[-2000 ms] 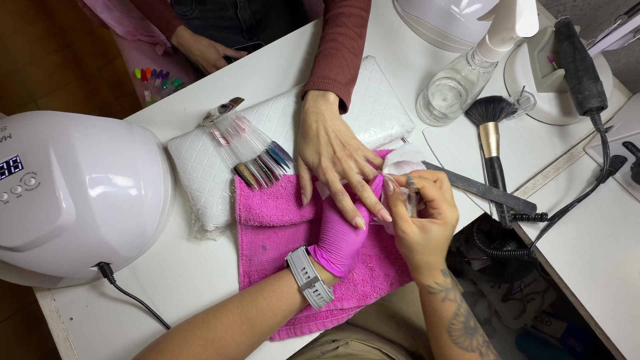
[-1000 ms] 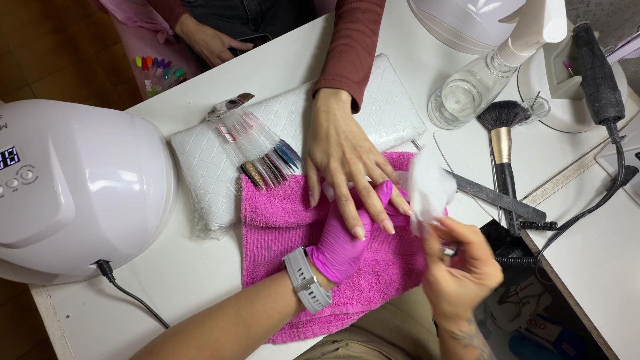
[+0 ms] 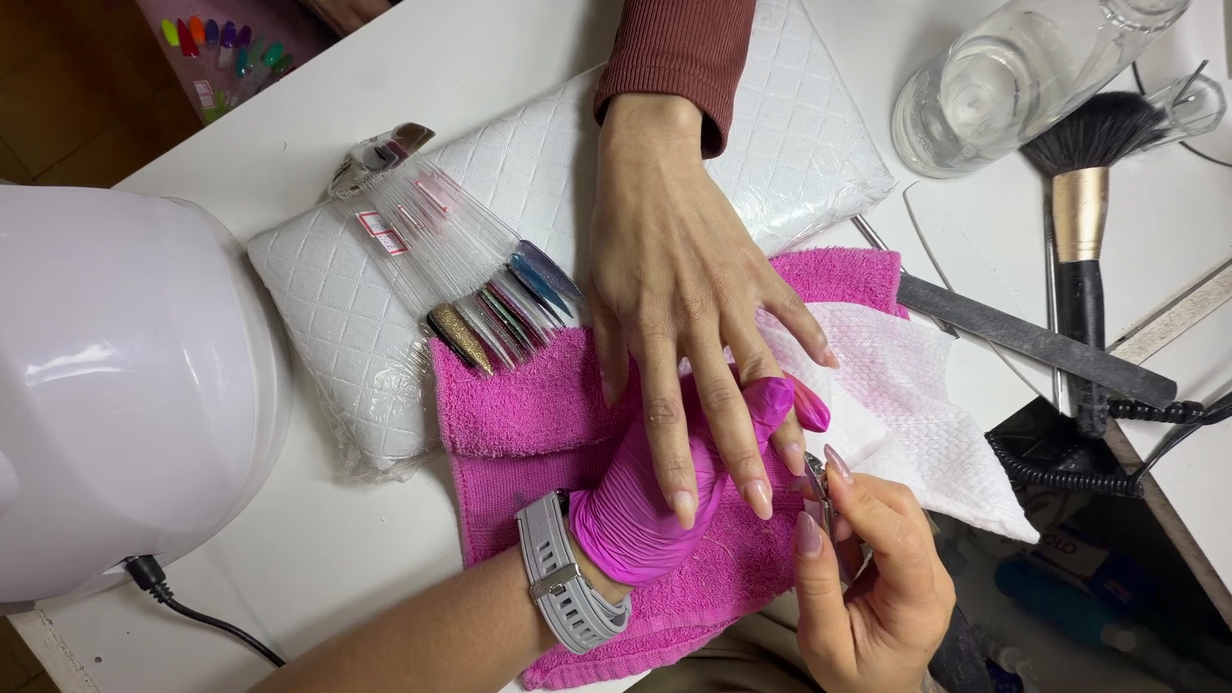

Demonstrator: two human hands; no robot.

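My left hand (image 3: 650, 491), in a pink glove with a grey watch strap at the wrist, holds a finger of another person's hand (image 3: 664, 260) between thumb and fingertip. In my bare right hand (image 3: 876, 577) is a small metal nipper-like tool (image 3: 823, 496), its tip close to that finger's nail; the tool is partly hidden by my fingers. Under the hands lies a pink towel (image 3: 520, 414), and a white wipe (image 3: 924, 414) is spread over its right part. The other person's wrist rests over a white quilted cushion (image 3: 520, 135) in clear plastic.
A white nail lamp (image 3: 125, 385) with a black cable stands at left. Nail colour samples (image 3: 462, 241) lie on the cushion. To the right are a grey nail file (image 3: 1039, 337), a black brush (image 3: 1078, 231), a coiled cord (image 3: 1059, 476) and a clear bottle (image 3: 1001, 87).
The white wipe, in my right hand one second ago, now lies on the towel. My right hand has the metal tool at the held finger. The view is much closer.
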